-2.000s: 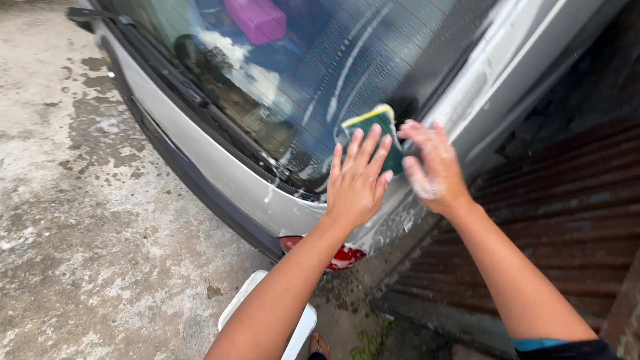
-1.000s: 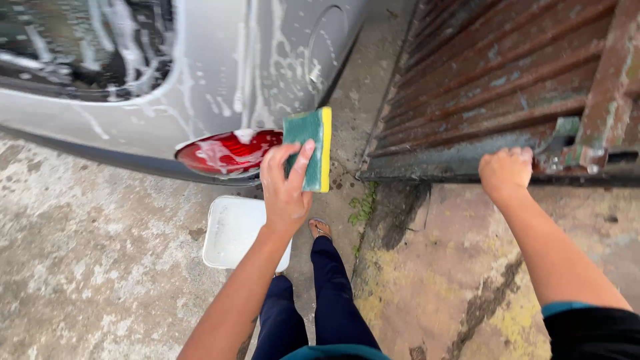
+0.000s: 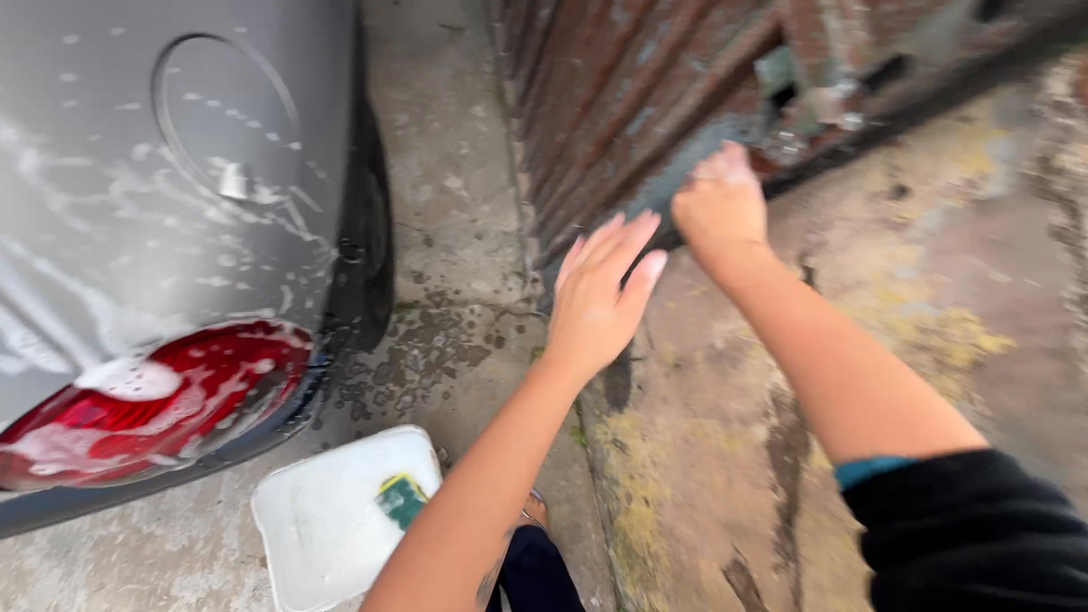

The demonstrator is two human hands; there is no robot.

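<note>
My left hand (image 3: 599,297) is empty, its fingers apart and pointing at the lower edge of a rusty corrugated metal gate (image 3: 629,93). Beside it, my right hand (image 3: 722,200) has its fingers curled at the gate's edge; whether it grips the edge is hard to tell. A green and yellow scouring sponge (image 3: 401,501) lies in a white plastic basin (image 3: 327,510) on the ground, partly behind my left forearm. At the left is the soapy rear corner of a grey car (image 3: 102,170), with suds on its red tail light (image 3: 195,399) and round fuel flap (image 3: 225,115).
A metal latch (image 3: 790,93) is fixed to the gate. Wet concrete (image 3: 433,340) runs between the car's rear tyre (image 3: 370,229) and the gate. Cracked, stained paving (image 3: 705,476) lies at the right. My foot (image 3: 535,510) is close to the basin.
The sponge, held in my left hand a second ago, now lies in the basin. My left hand has moved over to the gate, near my right hand. The view has shifted.
</note>
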